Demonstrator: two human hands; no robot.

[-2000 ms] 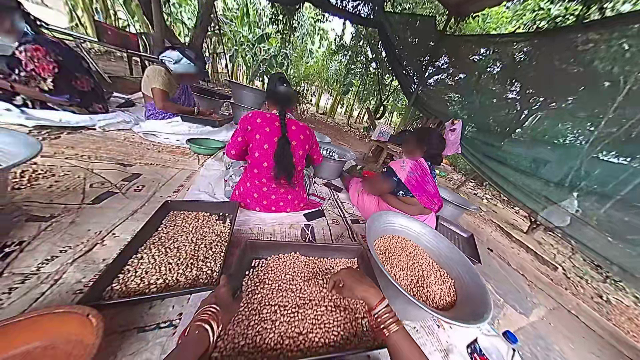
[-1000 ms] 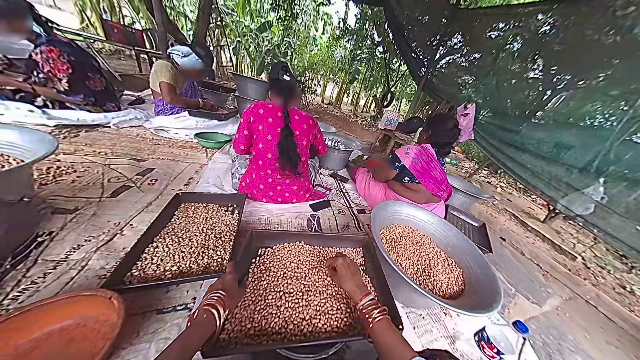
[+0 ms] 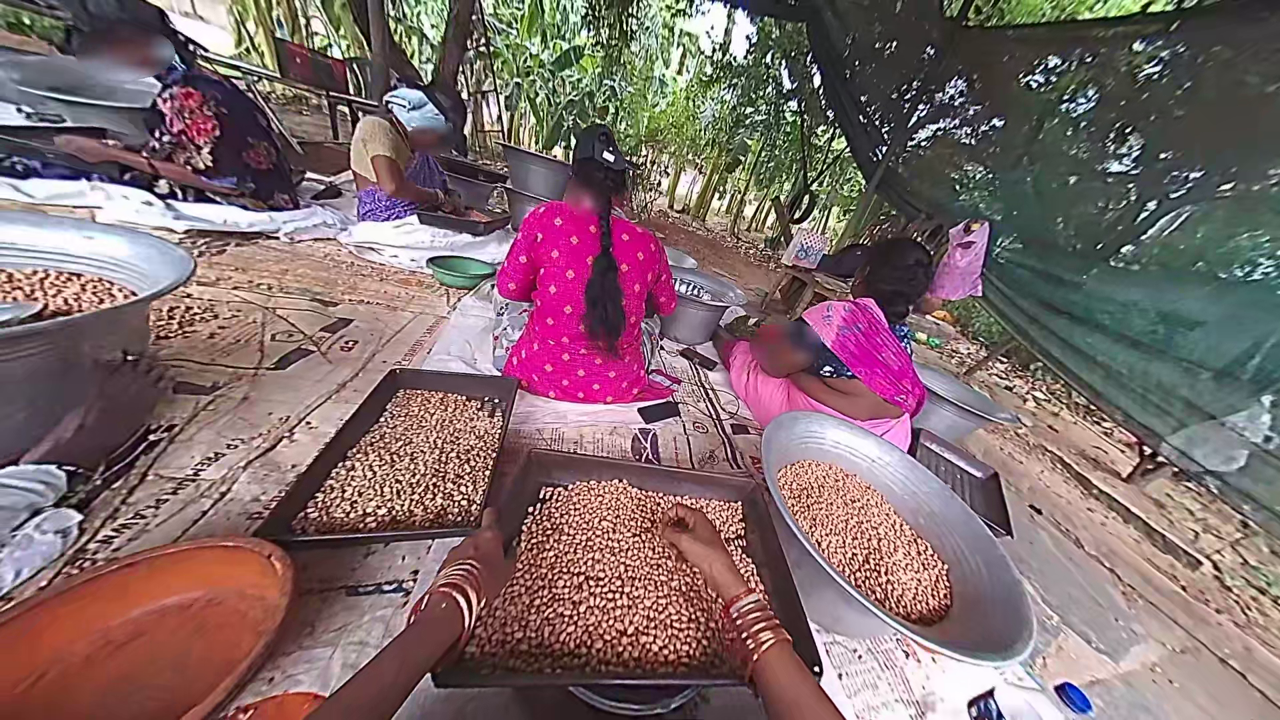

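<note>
A dark rectangular metal tray (image 3: pixel 530 470) full of peanut-like kernels (image 3: pixel 600 590) stands in front of me, over a round metal vessel partly hidden beneath it. My left hand (image 3: pixel 487 560) is at the tray's left rim; its fingers are largely hidden, so its hold is unclear. My right hand (image 3: pixel 695 535) is over the kernels with fingertips bent together; whether a kernel is between them cannot be told. To the left lies a second dark tray (image 3: pixel 380 385) of similar kernels. A wide aluminium basin (image 3: pixel 960 500) with more kernels stands close on the right.
An orange basin (image 3: pixel 150 620) lies at lower left, below a large metal vessel (image 3: pixel 90 330). Several people sit ahead, one in a pink top (image 3: pixel 575 290). A blue-capped bottle (image 3: pixel 1072 697) is at lower right. Green netting (image 3: pixel 1130 320) hangs on the right.
My right hand has stayed over the kernels, its fingers now drawn up and bent. My left hand remains by the tray's left side. The view has shifted a little.
</note>
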